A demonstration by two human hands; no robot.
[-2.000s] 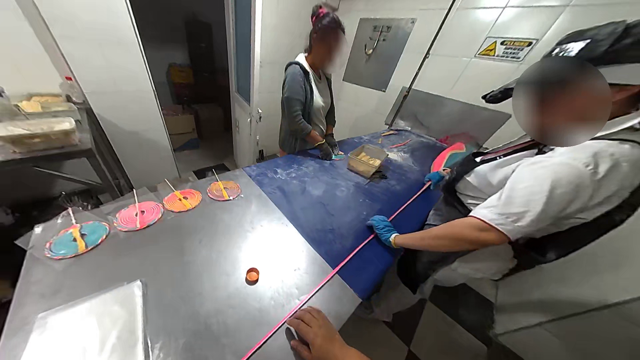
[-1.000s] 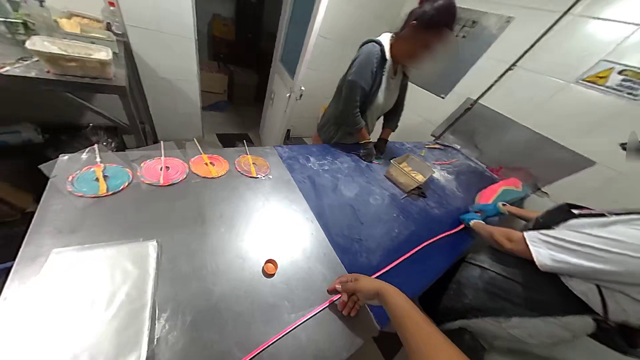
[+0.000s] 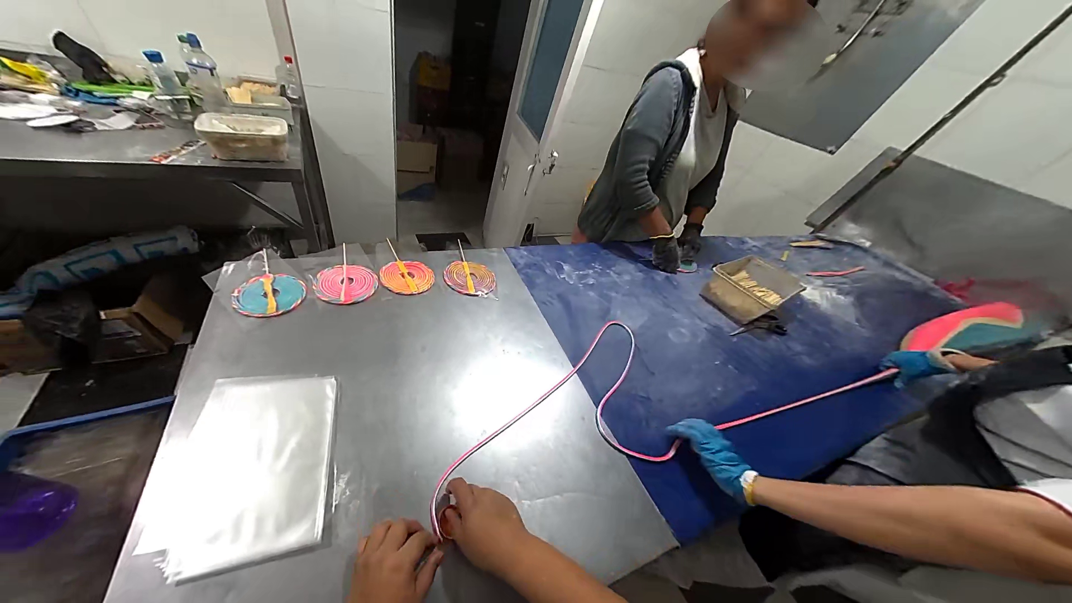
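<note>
A long, thin pink-and-white candy rope [image 3: 512,421] curves over the steel table and onto the blue mat. My right hand [image 3: 486,523] grips the small orange round piece [image 3: 448,523], with the rope's near end looped close beside it. Against that end rest the fingertips of my left hand [image 3: 394,559]; whether they pinch it is hard to tell. A co-worker's blue-gloved hands hold the rope's far part, near a thick pink, cream and teal candy mass [image 3: 963,328]. Four wrapped spiral lollipops, among them a teal one [image 3: 285,295], lie along the back edge.
Clear plastic bags [image 3: 260,469] are stacked at the left of the steel table [image 3: 402,360]. On the blue mat [image 3: 670,327] stands a tub of sticks [image 3: 749,289] with a dark tool beside it. Another person in dark gloves works at the back edge.
My right hand has moved from the middle of the rope to the orange piece, and my left hand has come into view. The rope, straighter before, now bends in a loop.
</note>
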